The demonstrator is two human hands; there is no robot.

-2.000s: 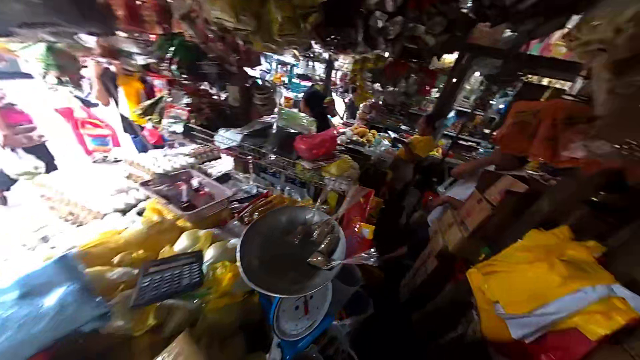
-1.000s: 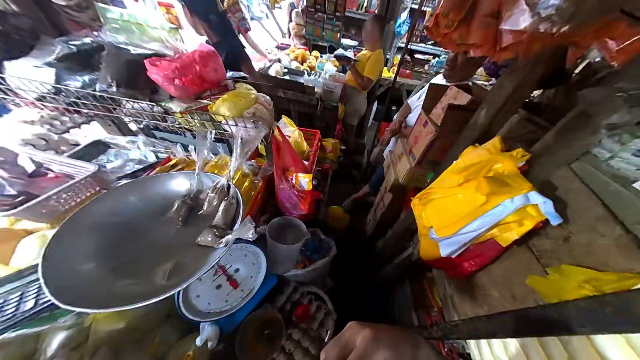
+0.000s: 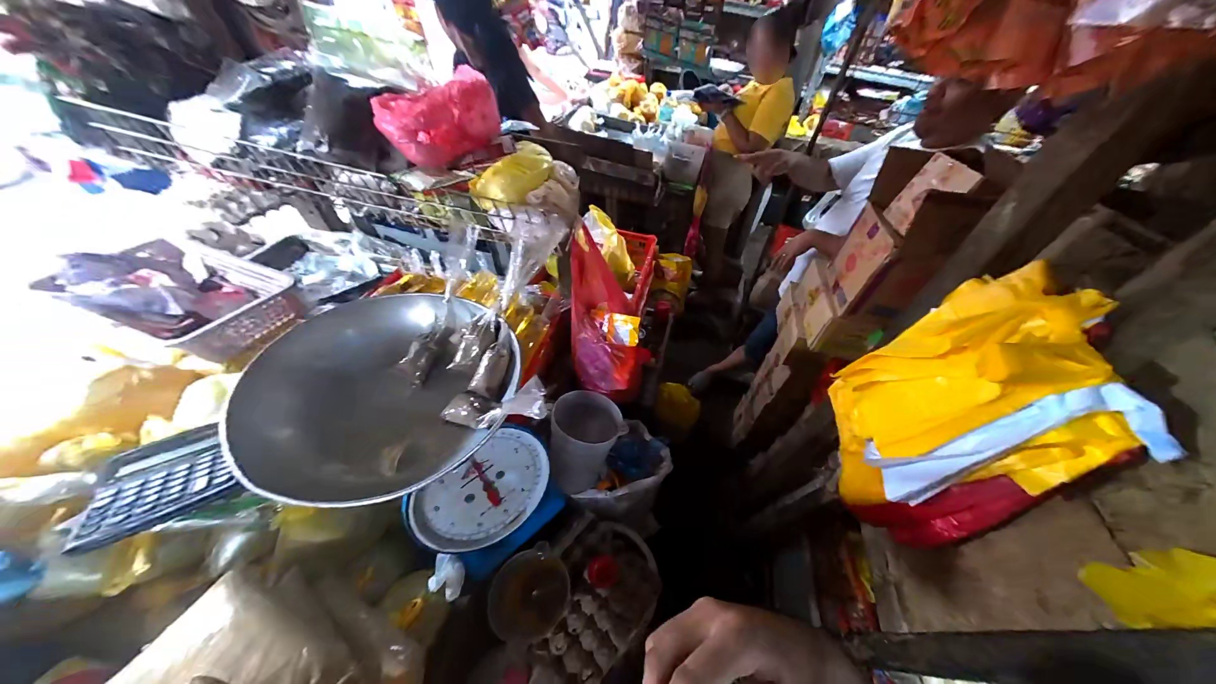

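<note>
One bare hand, which looks like my right hand point(image 3: 736, 646), shows at the bottom edge, right of centre, fingers curled downward; its fingertips and anything in it are cut off. It is nearest to an egg tray point(image 3: 608, 617) and a wooden ledge. My left hand is out of view. A round metal weighing pan point(image 3: 323, 408) holds several small tied plastic bags point(image 3: 470, 366) of dark contents. Under it stands a blue dial scale point(image 3: 484, 494). A large-key calculator point(image 3: 152, 489) lies left of the pan on bagged goods.
Folded yellow plastic bags point(image 3: 978, 370) lie on a wooden shelf point(image 3: 1007, 579) at right. A plastic pitcher point(image 3: 584, 437) stands beside the scale. Cardboard boxes point(image 3: 869, 247) are stacked beyond. A seated person point(image 3: 855, 190) and a person in yellow point(image 3: 765, 114) are farther back.
The view has swung down and to the right since the oldest frame. A hand that the oldest frame does not show is at the bottom edge in the last two.
</note>
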